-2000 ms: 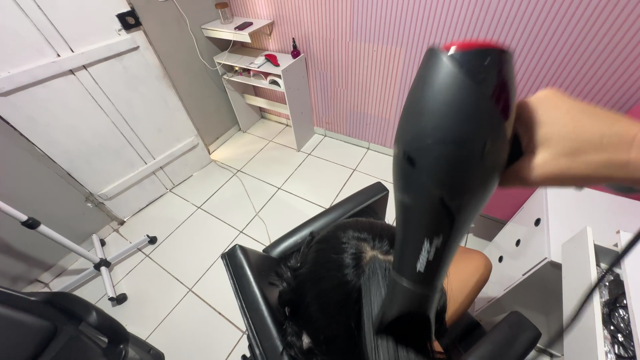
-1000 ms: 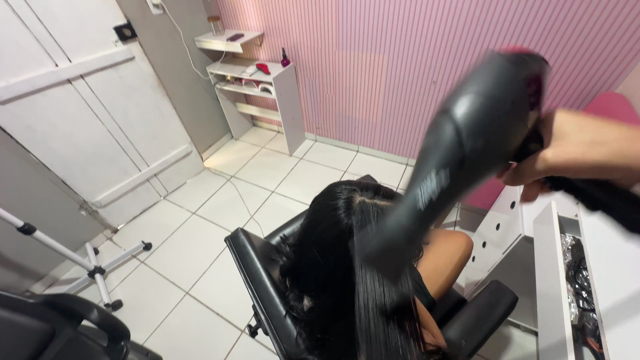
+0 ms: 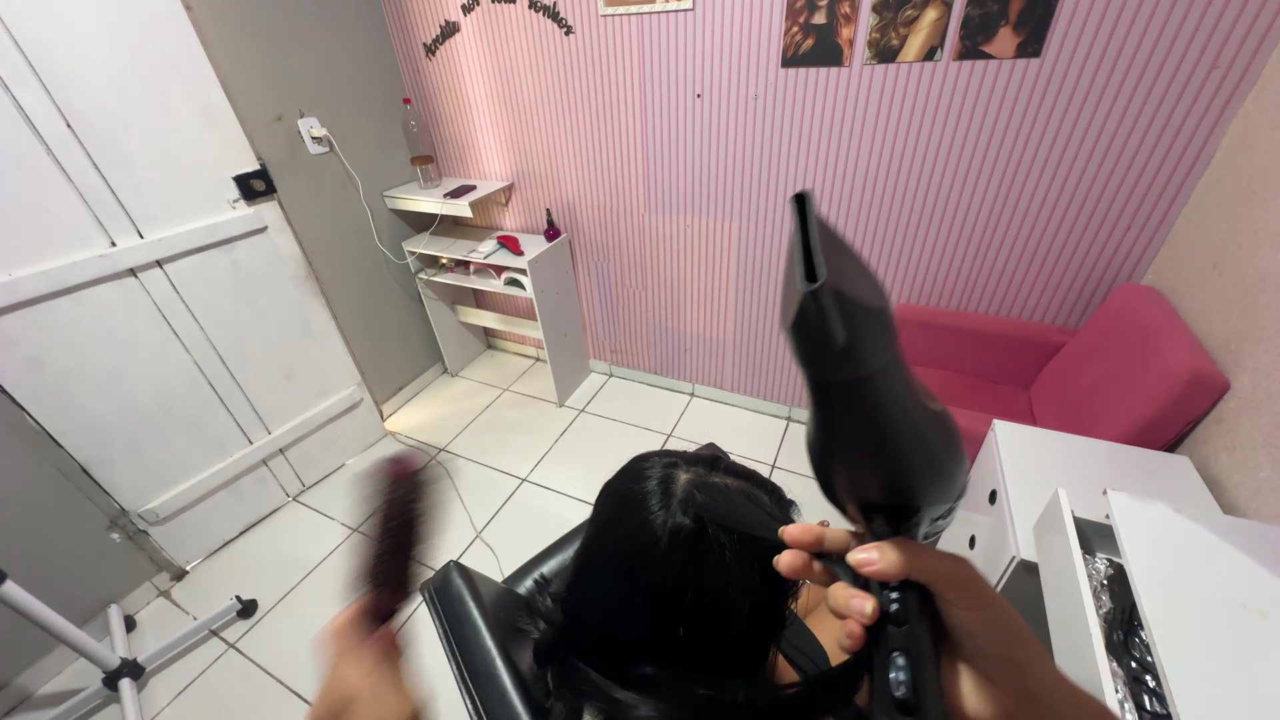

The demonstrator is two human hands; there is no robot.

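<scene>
My right hand grips the handle of a black hair dryer, its flat nozzle tilted up and to the left. The fingertips of that hand also pinch a strand of black hair at the top of the seated person's head. To the left of the head, my left hand holds a dark hairbrush upright; both are blurred by motion. The person sits facing away in a black salon chair, with a bare shoulder partly in view.
An open drawer with wrapped items stands at the right beside a white cabinet. Behind it is a pink armchair. A white shelf unit stands against the wall. White stand legs rest on the tiles at lower left.
The dryer's nozzle, pointed down at the hair before, now points up. My left hand with the brush has come into view at the left. The view has tilted up.
</scene>
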